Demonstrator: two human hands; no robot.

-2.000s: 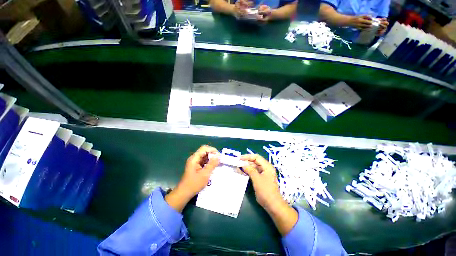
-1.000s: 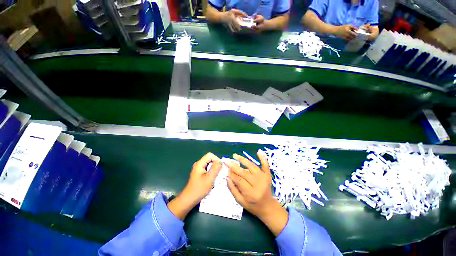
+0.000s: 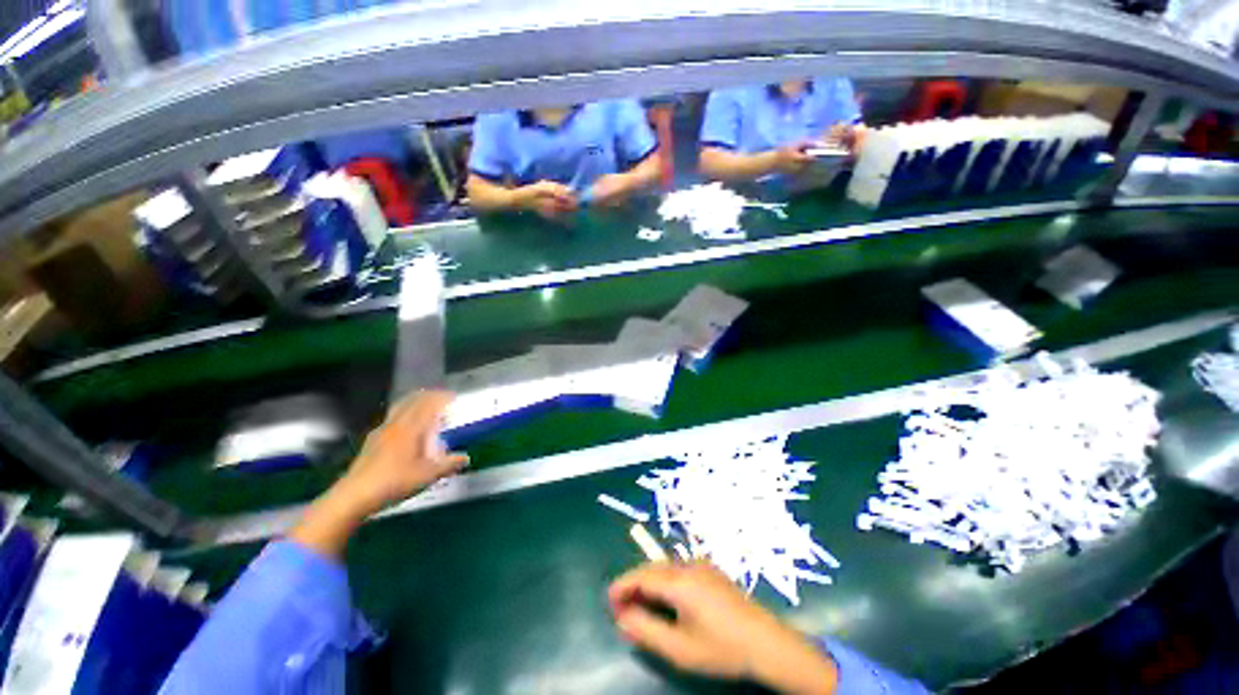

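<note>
My left hand (image 3: 408,441) reaches over the guide rail to the near end of the white stop bar (image 3: 421,333), beside the left end of the waiting cartons (image 3: 510,383); its fingertips are partly hidden, so a grip cannot be told. A blurred carton (image 3: 279,432) lies on the belt left of the bar. My right hand (image 3: 686,618) is over the bench with loosely curled fingers and shows nothing in it. The near pile of white pieces (image 3: 741,509) is just beyond it, with a tan stick (image 3: 648,543) at its left edge.
The main pile (image 3: 1019,455) lies farther right. More cartons (image 3: 981,321) lie on the belt at right. Stacked cartons (image 3: 68,618) lean at lower left. A grey overhead shelf frame (image 3: 612,84) crosses the top. Two people in blue shirts (image 3: 564,149) are opposite.
My hands have parted; the left moved forward and left to the bar, the right back toward me. The carton between them has left that spot. A blurred carton now shows left of the bar. The view has tilted up.
</note>
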